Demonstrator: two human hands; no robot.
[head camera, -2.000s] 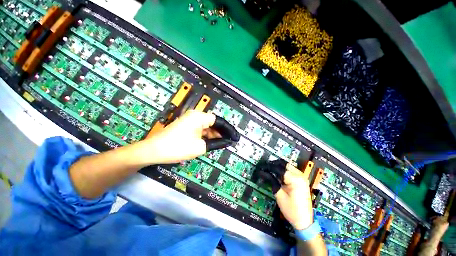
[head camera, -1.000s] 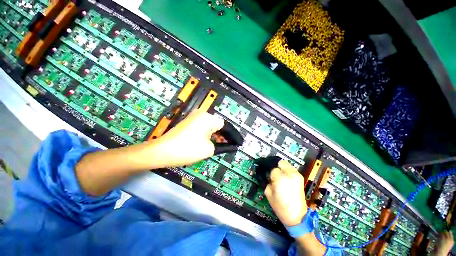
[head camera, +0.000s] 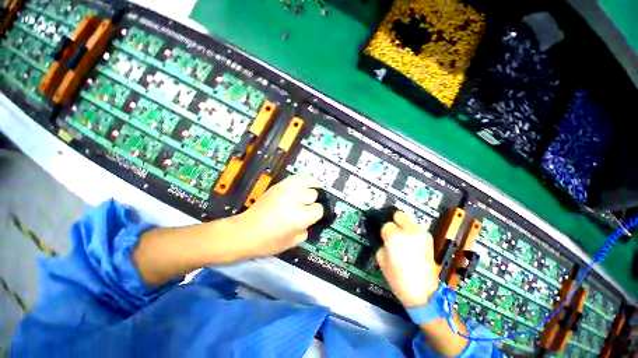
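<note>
A black carrier pallet with white lettering holds rows of small green circuit boards. My left hand is over the left part of this pallet, its black-covered fingertips pointing down among the boards. My right hand, with a light-blue wrist strap, is over the right part, its black-covered fingertips low near the boards. The fingertips blur into the dark pallet, and no held part can be made out in either hand.
More pallets with orange-brown bars lie left and right. On the green mat are a bin of yellow components, black-silver components, blue components and loose metallic parts. A blue coiled cord runs to the right wrist.
My left hand has turned its fingers down towards the boards, and the gap between its fingers no longer shows. My right hand has shifted slightly right. The bins sit slightly higher and farther right in view.
</note>
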